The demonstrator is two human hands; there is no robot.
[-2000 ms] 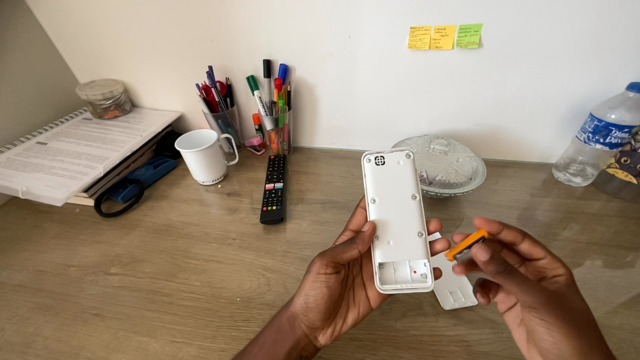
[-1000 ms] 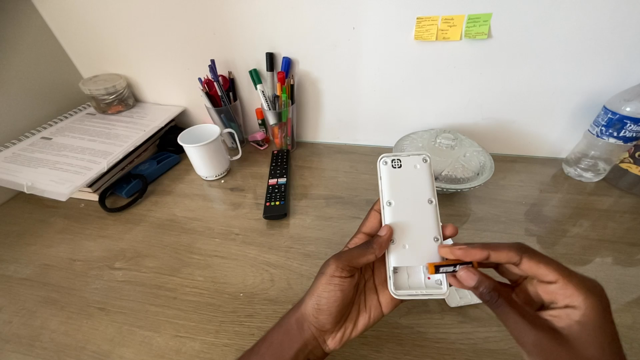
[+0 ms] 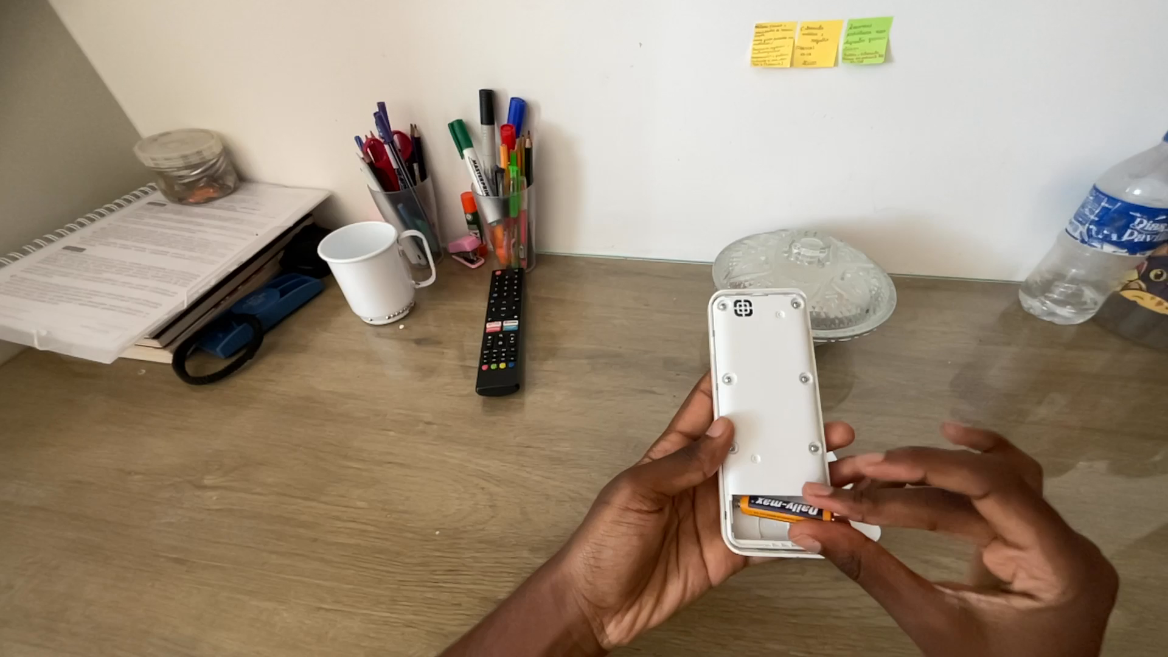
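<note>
My left hand (image 3: 662,520) holds a white plastic handheld device (image 3: 771,392), its screwed back facing me and its battery bay at the lower end. An orange and black battery (image 3: 783,508) lies crosswise in the upper part of the bay; the lower part shows no battery. The thumb and a finger of my right hand (image 3: 967,538) touch the battery's right end; whether they pinch it is unclear. Behind the device, partly hidden, a white plastic cover (image 3: 865,528) shows at the lower right.
Behind the device sits a lidded glass dish (image 3: 803,274). A black remote control (image 3: 501,333), a white mug (image 3: 370,274) and two pen cups (image 3: 505,224) stand left of it. Papers (image 3: 137,255) with a jar (image 3: 189,166) lie far left. A water bottle (image 3: 1086,246) stands far right.
My right hand has brought the battery from beside the device to its bay, where it now lies inside. My left hand still holds the device.
</note>
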